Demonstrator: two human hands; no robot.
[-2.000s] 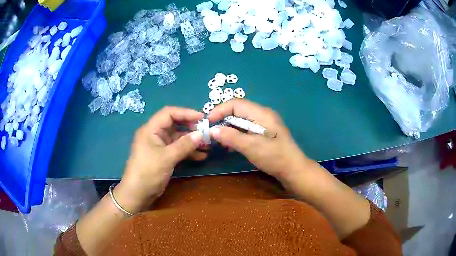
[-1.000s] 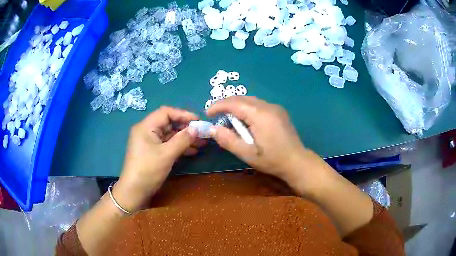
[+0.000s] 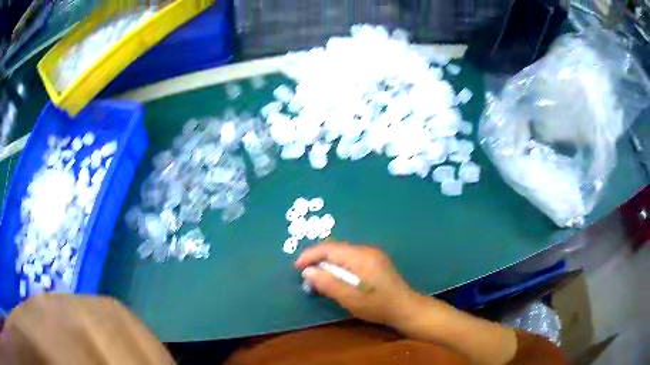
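My right hand (image 3: 363, 281) is shut on a slim white pen-like hand tool (image 3: 341, 273). A small clear piece (image 3: 307, 284) shows below its fingertips; I cannot tell if it is gripped. My left hand (image 3: 82, 331) is a blurred shape at the lower left, cut off by the bottom edge, over the near end of the blue parts bin (image 3: 132, 142); its fingers cannot be made out. White perforated inserts (image 3: 311, 227) lie just beyond my right hand. Clear base shells (image 3: 203, 175) lie left of centre. Frosted covers (image 3: 370, 100) lie in a bright pile beyond.
The green bench mat (image 3: 235, 303) has a curved near edge. A yellow parts bin (image 3: 65, 96) stands beyond the blue one. A crumpled clear plastic bag (image 3: 552, 135) lies at the right. An open cardboard box (image 3: 572, 306) is below the bench at the right.
My left hand has left the centre and moved to the lower left. My right hand is apart from it, still with the tool. The view has tilted up, showing more of the bench's back.
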